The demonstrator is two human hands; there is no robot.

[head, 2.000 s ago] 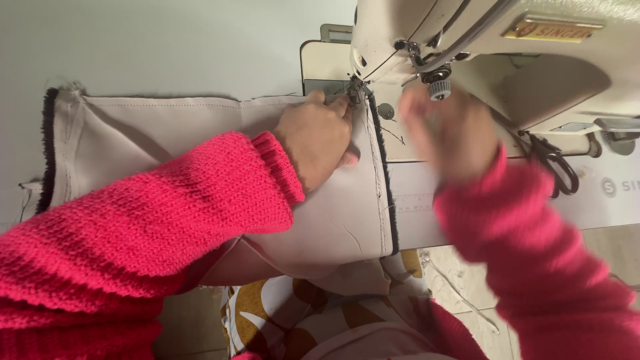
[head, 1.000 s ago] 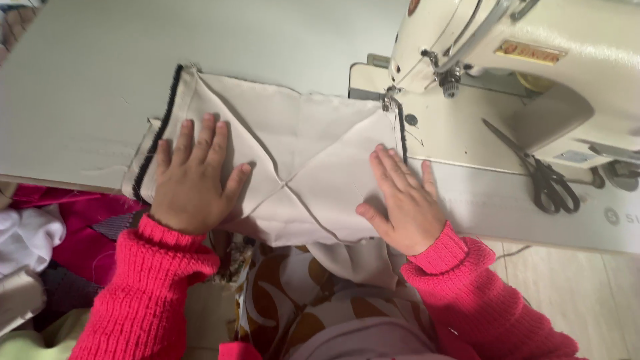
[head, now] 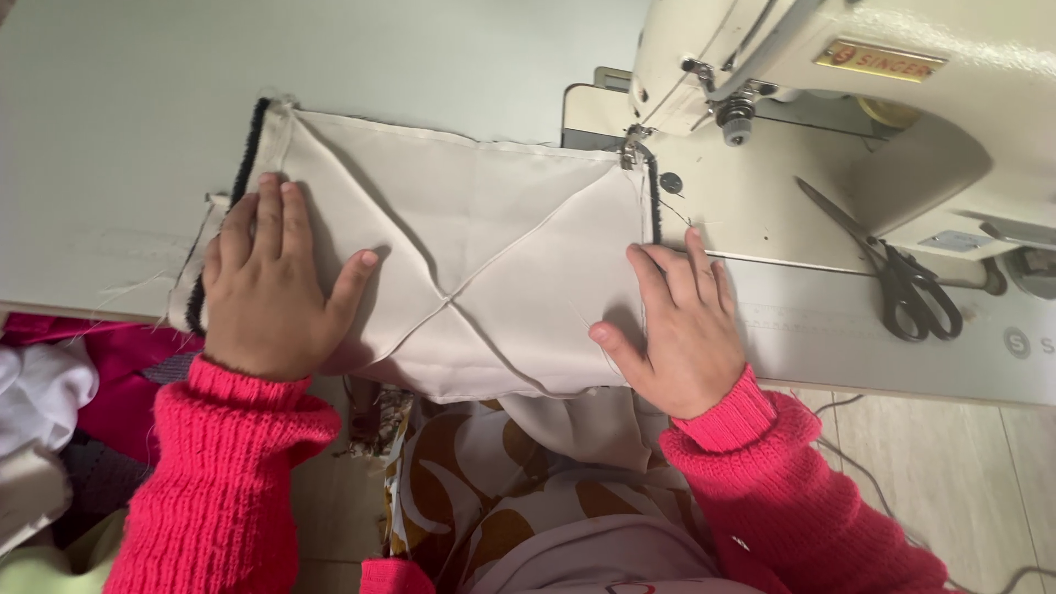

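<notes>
A cream fabric panel (head: 511,214) with crossed diagonal seams and dark stitched side edges lies on the machine table. Its upper right corner is at the presser foot (head: 632,153) of a Singer sewing machine (head: 932,124). My left hand (head: 272,280) rests flat on the panel's left side, fingers apart, thumb pointing to the seams' crossing. On the lower right edge lies my right hand (head: 685,330), palm down and fingers spread, fingertips reaching the machine bed. Neither hand grips anything. Loose threads show by the right edge.
Black-handled scissors (head: 912,289) lie with blades parted on the machine bed, right of my right hand. White, magenta and other cloths (head: 99,379) are heaped at the left below the table edge. A patterned cloth (head: 470,445) covers the lap, and a cable crosses the floor.
Two seconds ago my left hand was near the presser foot and my right hand was blurred beside it; both now lie flat on the fabric, farther apart. Little differs from one second ago.
</notes>
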